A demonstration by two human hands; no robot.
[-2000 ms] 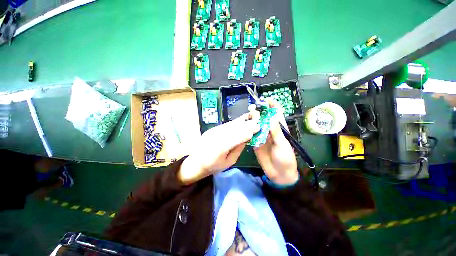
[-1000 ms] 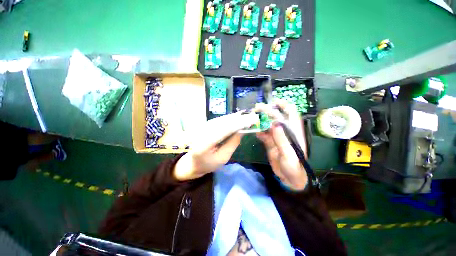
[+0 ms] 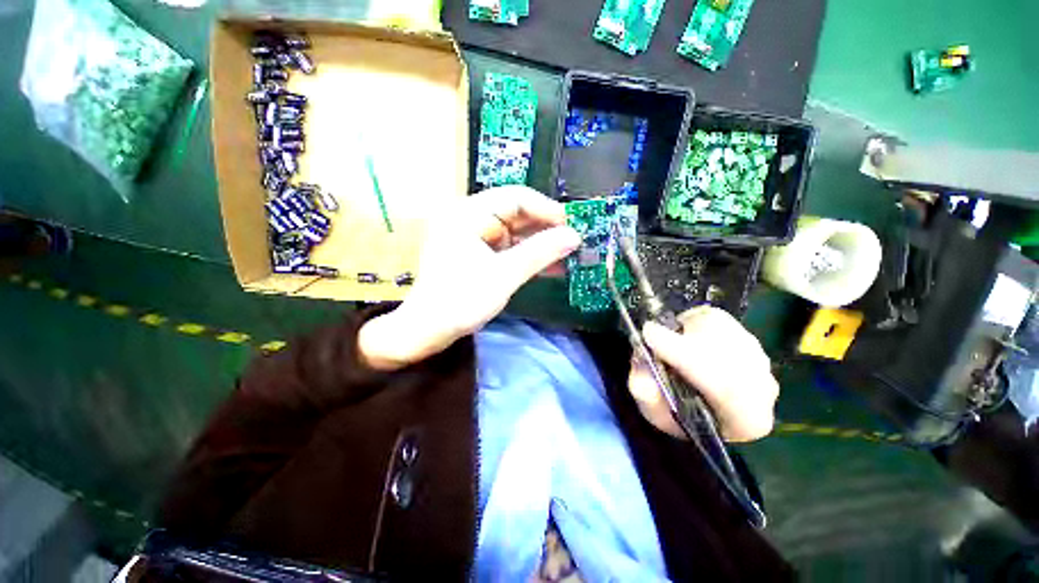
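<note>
My left hand (image 3: 479, 262) holds a green circuit board (image 3: 599, 262) by its left edge, above the front of the bins. A small blue part shows at the board's top edge. My right hand (image 3: 712, 370) holds a soldering iron (image 3: 647, 298) with a dark handle. Its metal tip is at the board's upper right part. A second thin metal tool, perhaps tweezers (image 3: 621, 285), lies alongside the iron in the same hand. Whether the tips touch the board I cannot tell.
A cardboard box (image 3: 230, 148) of capacitors is at left, beside bare boards (image 3: 507, 125). Black bins hold blue parts (image 3: 587, 128), green parts (image 3: 720, 177) and small dark parts (image 3: 684, 268). A white tub (image 3: 823, 262) and yellow tray (image 3: 832, 333) are right. Finished boards (image 3: 627, 21) lie behind.
The view has moved closer and turned. My hands have drawn apart; the left alone now holds the board. The iron, earlier pointing up beside the board, now has its tip at it.
</note>
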